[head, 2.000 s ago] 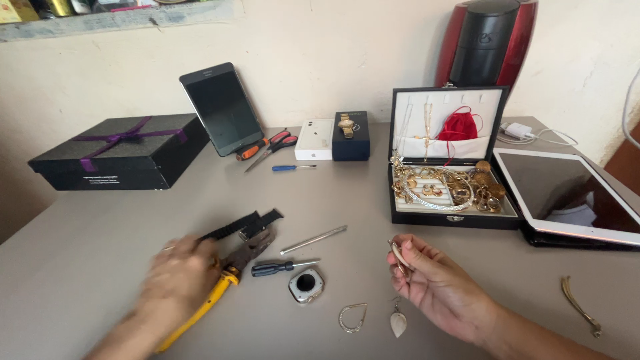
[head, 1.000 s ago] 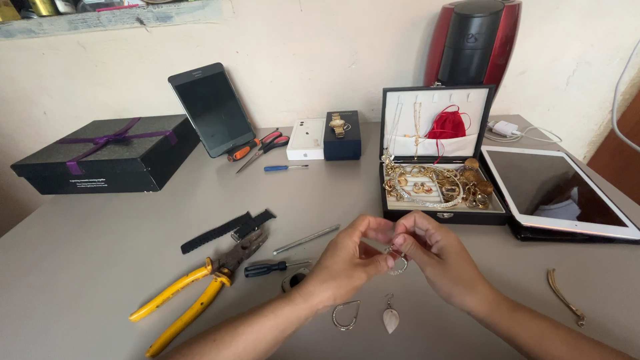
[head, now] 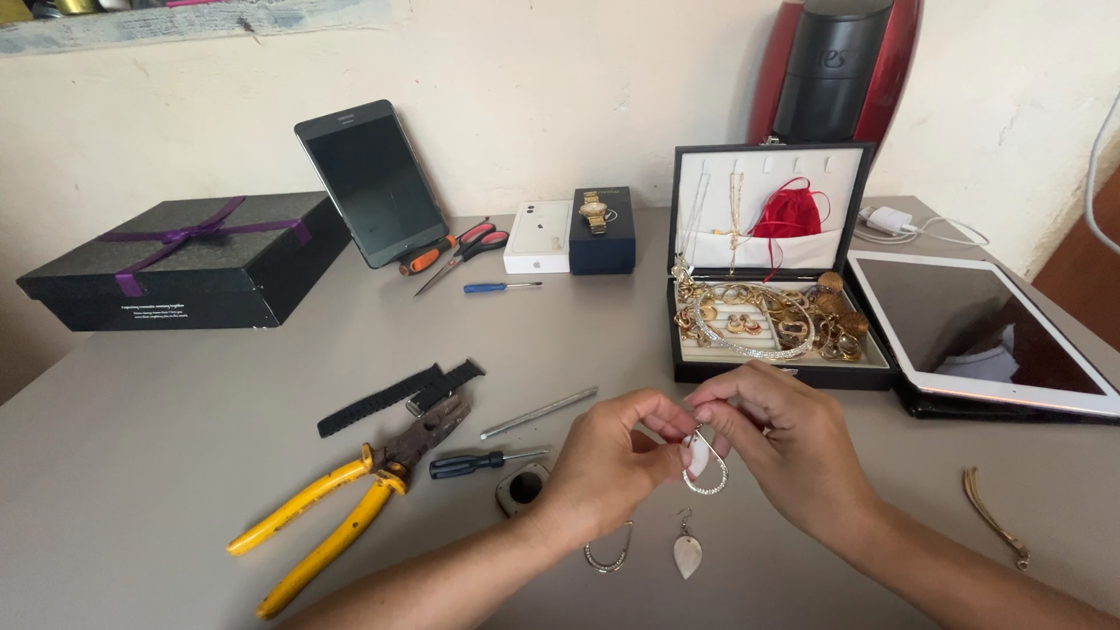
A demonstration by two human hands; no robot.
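Between the fingertips of both hands hangs a teardrop hoop earring with small stones (head: 705,483), a pale leaf-shaped piece (head: 698,455) showing inside it. My left hand (head: 617,455) pinches from the left, and my right hand (head: 770,437) holds the top from the right. Below them on the table lie a leaf drop earring (head: 688,556) and a second teardrop hoop (head: 608,560), partly behind my left wrist. A watch case (head: 523,486) is partly covered by my left forearm. Left of it are a dark-handled screwdriver (head: 468,465), a metal rod (head: 538,414) and yellow-handled pliers (head: 350,499).
An open jewelry box (head: 783,371) stands behind my hands, beside a white-framed tablet (head: 997,324). A black watch strap (head: 381,401) lies behind the pliers. A gold bracelet (head: 993,516) is at right. Scissors (head: 464,249), a blue screwdriver (head: 499,287) and a ribboned box (head: 184,262) are farther back.
My left hand has moved from the pliers to meet my right hand at the earring. The hanging hoop and pale leaf piece now show more clearly between the fingers.
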